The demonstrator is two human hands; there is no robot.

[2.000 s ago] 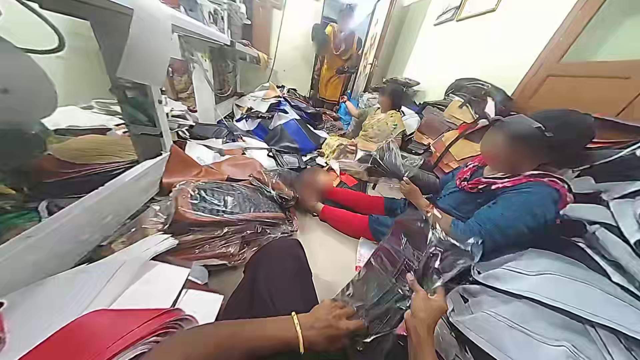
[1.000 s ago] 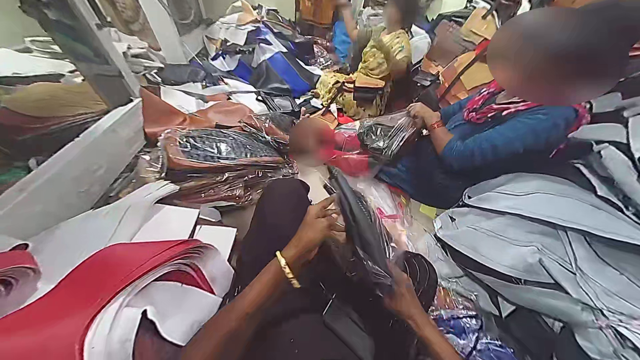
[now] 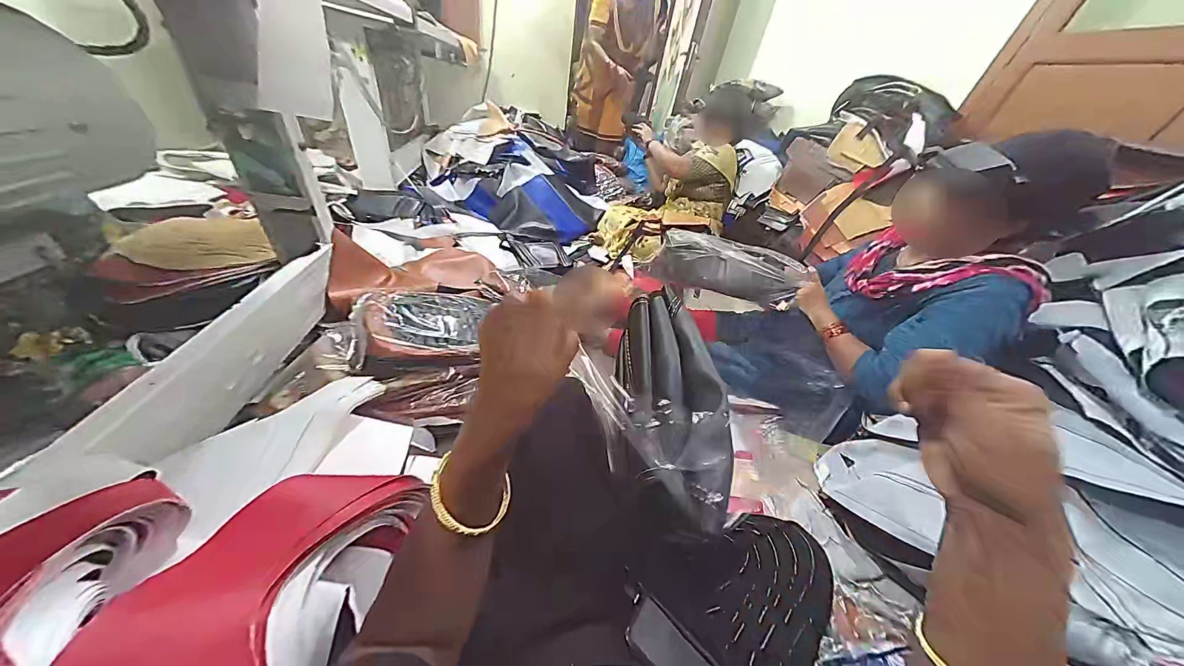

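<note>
Folded black leather-like pieces (image 3: 661, 370) stand in a clear plastic bag (image 3: 689, 462) over my lap, between my hands. My left hand (image 3: 527, 351), with a gold bangle, is raised just left of the bag, fingers curled. The bag's film runs up close to it, but whether the fingers pinch it is not clear. My right hand (image 3: 985, 439) is raised farther to the right, apart from the black pieces, its fingers also curled and blurred. Thin film spreads between the pieces and that side; whether it reaches the right hand cannot be told.
A co-worker in blue at right holds a plastic-wrapped dark item (image 3: 731, 268). Another person sits farther back, and one stands at the doorway. Red sheets (image 3: 240, 573) lie at lower left, wrapped brown goods (image 3: 425, 324) beyond, grey pieces (image 3: 888, 481) at right. A machine stands left.
My hands have moved apart and up from the black bagged item, which both were at one second ago. The pieces now stand more upright. The view has tilted up.
</note>
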